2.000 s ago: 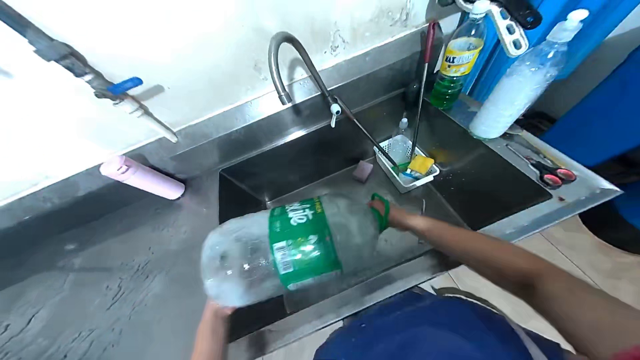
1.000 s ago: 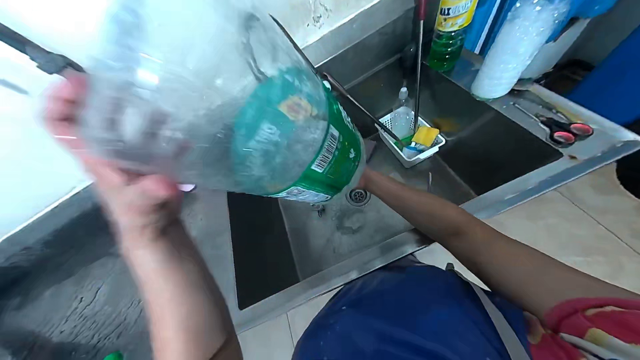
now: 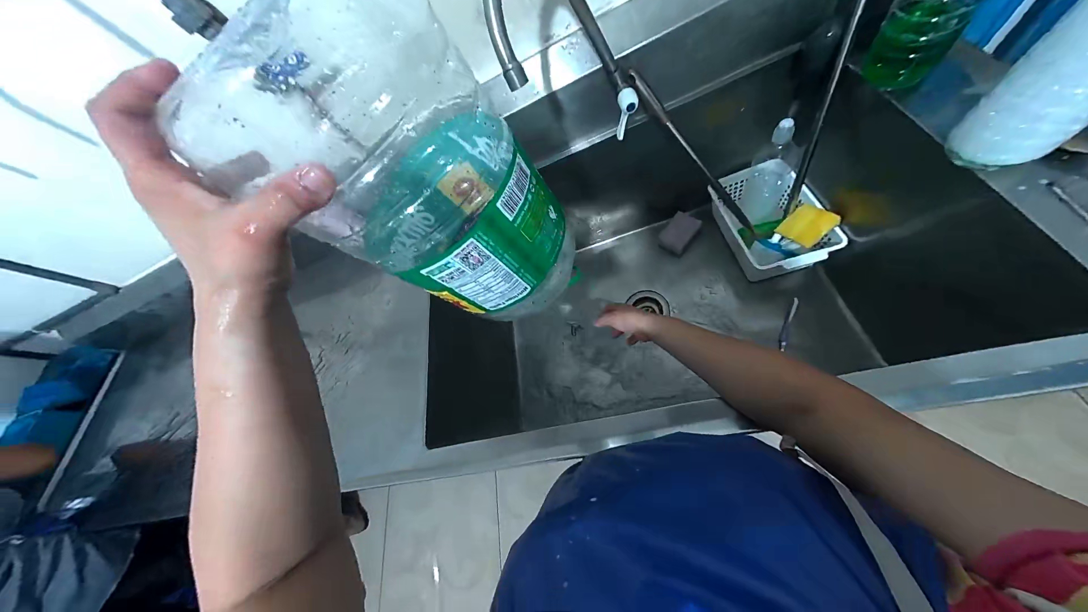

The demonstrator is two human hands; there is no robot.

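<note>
My left hand [image 3: 221, 187] grips the base end of a large clear plastic bottle [image 3: 340, 102], thumb on the near side. The bottle tilts, its base up at the left, and a green label [image 3: 510, 238] with writing and barcodes wraps its lower part. Its neck is hidden behind the body; a bit of green shows by the lower edge. Over the steel sink, near the drain [image 3: 648, 303], my right hand [image 3: 627, 323] is apart from the bottle, fingers slightly curled, with nothing seen in it.
A white plastic basket [image 3: 769, 268] holds a yellow sponge [image 3: 807, 225] and a small clear bottle. A greyish sponge [image 3: 680, 233] lies in the sink. The faucet [image 3: 506, 51] rises behind. Bottles stand on the right ledge. A person's arm [image 3: 25, 461] shows at far left.
The bottle went from lying sideways over the sink to raised and tilted, my left hand at its base. My right hand, at its neck two seconds ago, is now off it.
</note>
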